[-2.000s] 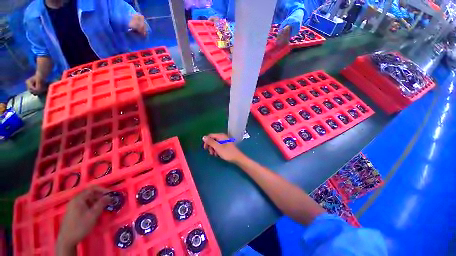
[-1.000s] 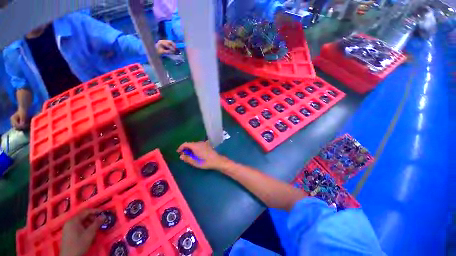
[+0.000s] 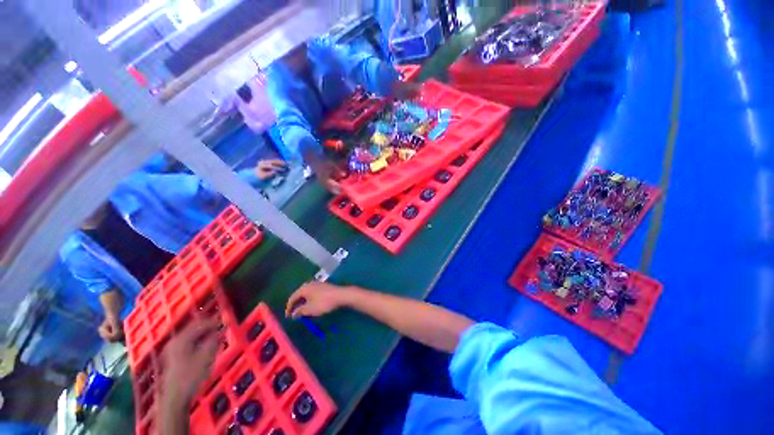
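Note:
My left hand is blurred over the overlapped red compartment trays at lower left; whether it holds anything cannot be told. The near tray has black round coils in several pockets. Another red tray overlaps it from behind. My right hand is beside the trays, above the green bench, with a blue pen slanting out below its fingers.
A grey post stands beyond my right hand. Across the bench, a person holds a tray of mixed parts over a coil tray. Another person is at left. Stacked trays lie farther along; part trays sit at floor level.
The view has turned and tilted right. My left hand has left the coil it was touching. The tray of mixed parts has come down over the far coil tray.

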